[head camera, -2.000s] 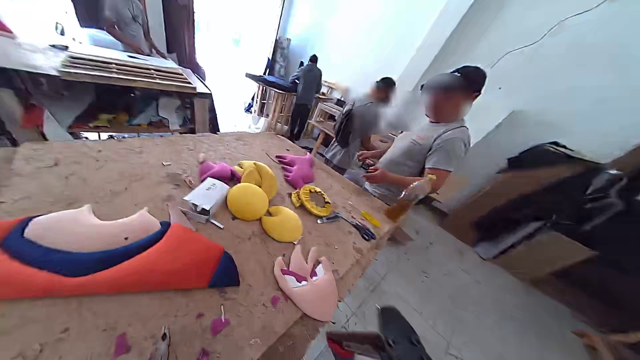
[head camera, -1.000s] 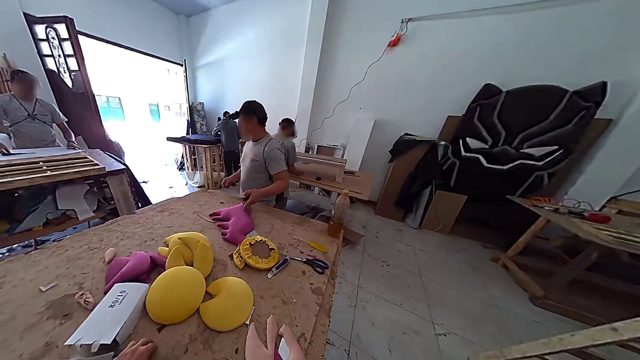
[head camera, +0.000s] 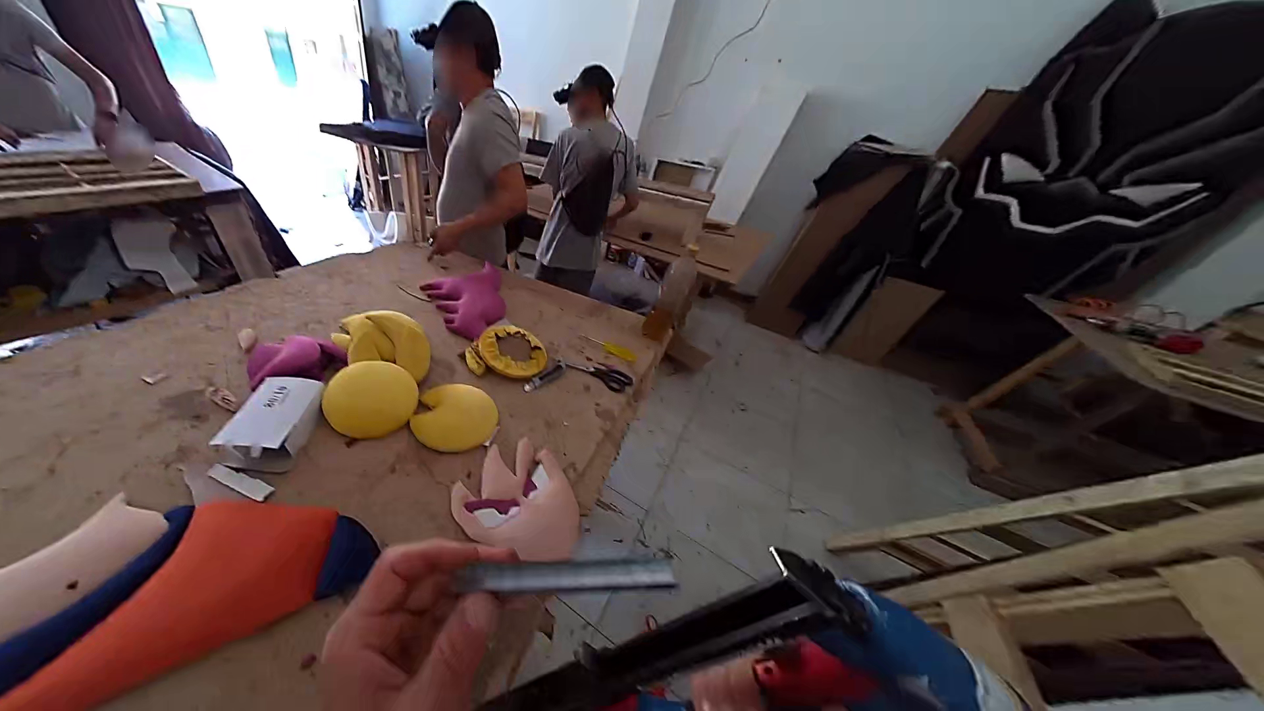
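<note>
Between the thumb and fingers of my left hand (head camera: 420, 627) is a strip of staples (head camera: 573, 576), held level over the table's near edge. My right hand (head camera: 729, 683), mostly hidden at the bottom, is wrapped round a blue and red staple gun (head camera: 839, 642) whose black magazine (head camera: 691, 627) points down to the left. The strip is just above the magazine, apart from it. Beside my left hand lie a padded orange and blue piece (head camera: 217, 563) and a pink padded piece with pointed tips (head camera: 528, 509). A white box (head camera: 269, 420) stands farther back.
Yellow padded discs (head camera: 370, 399), a magenta padded hand shape (head camera: 469, 301), a yellow ring (head camera: 513, 353), scissors (head camera: 604, 375) and a cutter (head camera: 544, 376) lie on the wooden table (head camera: 118, 385). Several people stand behind it. A wooden frame (head camera: 1066, 533) is at the right.
My left hand, barely visible at the table's edge one second ago, is now raised with the staple strip. The staple gun has come into view in my right hand. The view has turned.
</note>
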